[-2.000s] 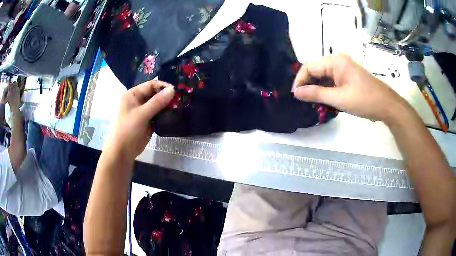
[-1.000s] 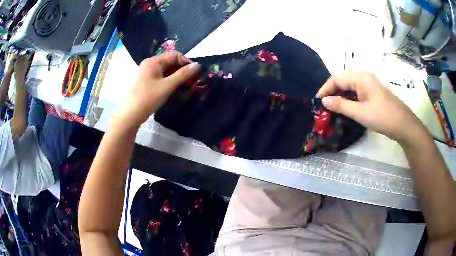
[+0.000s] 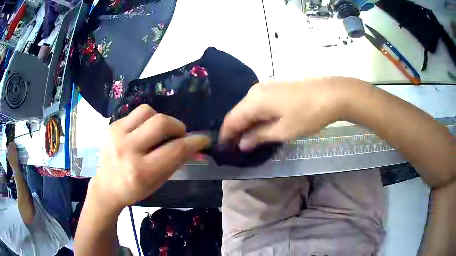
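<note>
A dark floral fabric panel (image 3: 170, 82) with red roses lies on the white table near its front edge. My left hand (image 3: 145, 155) pinches the panel's near edge between thumb and fingers. My right hand (image 3: 270, 115) is close beside it and also pinches the near edge, slightly blurred. The cloth is bunched and dark between my fingertips, so the exact fold is hidden. A greyer part of floral cloth (image 3: 125, 40) stretches away to the upper left.
Thread snips (image 3: 393, 55) with orange and blue arms lie at upper right beside black scraps (image 3: 412, 22). A grey machine part (image 3: 351, 22) is left of them. A measuring strip (image 3: 340, 147) runs along the front edge. Coloured loops (image 3: 52, 136) and another person's arm (image 3: 22, 185) are at left.
My hands have come together from wide apart, bunching the panel's near edge between them. The view has shifted, so the snips now show fully at upper right.
</note>
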